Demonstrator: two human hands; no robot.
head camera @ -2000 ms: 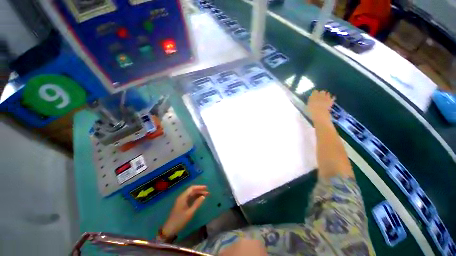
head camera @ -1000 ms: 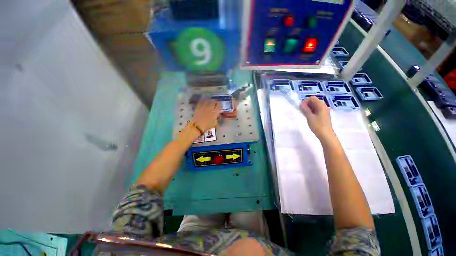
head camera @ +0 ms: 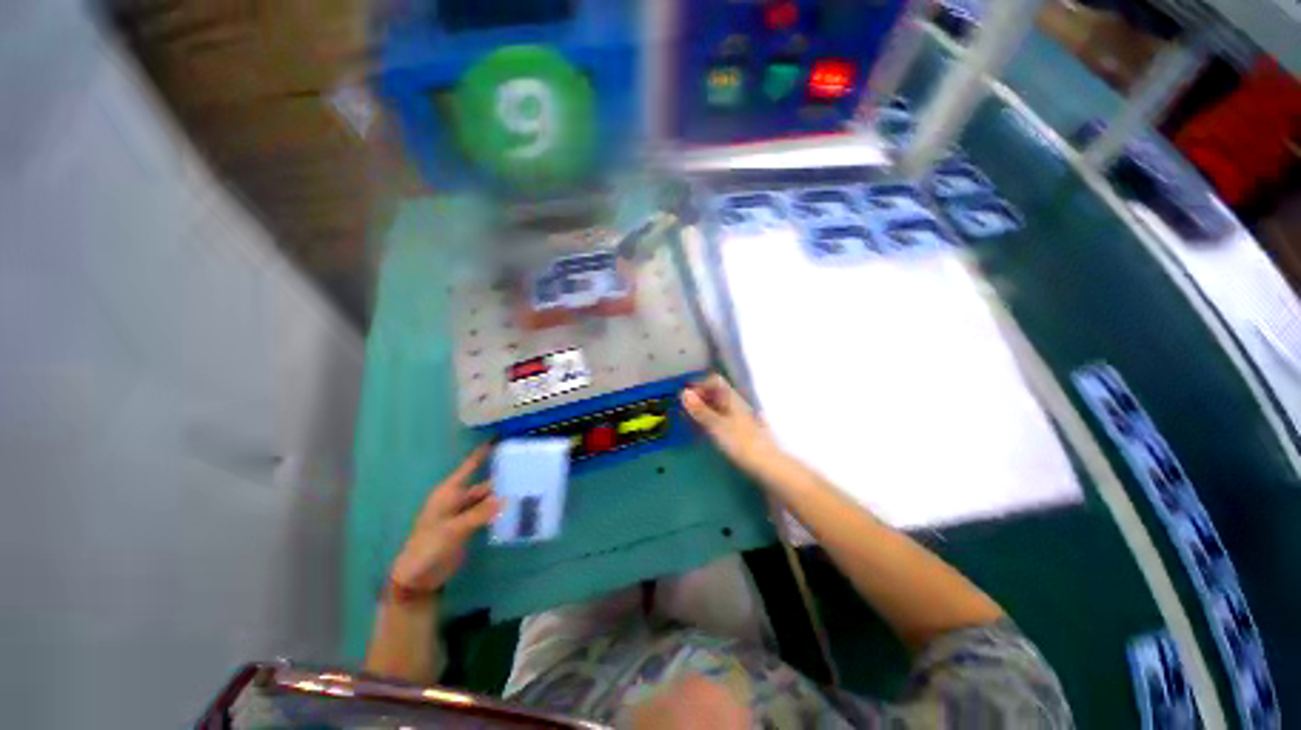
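Observation:
My left hand (head camera: 454, 516) holds a pale blue-white plastic panel (head camera: 528, 492) with a small dark rectangle, in front of the machine's base at the left. A dark-patterned panel (head camera: 578, 281) sits on the orange-red fixture (head camera: 578, 314) above the perforated base plate (head camera: 649, 328). My right hand (head camera: 718, 414) is at the right front corner of the blue machine base (head camera: 625, 444). The fingertips touch or nearly touch it, and no panel shows in that hand. The picture is blurred.
Panel rows (head camera: 842, 221) lie at the far end of the white sheet (head camera: 885, 385) on the right. The conveyor belt (head camera: 1063, 307) carries a line of panels (head camera: 1177, 499). The blue press head (head camera: 428, 107) and control box (head camera: 771, 72) stand behind the plate. A grey-white panel (head camera: 157, 414) is at the left.
My left hand has moved from the fixture toward me, now with a pale panel. My right hand has left the panel rows for the machine base. The view has shifted.

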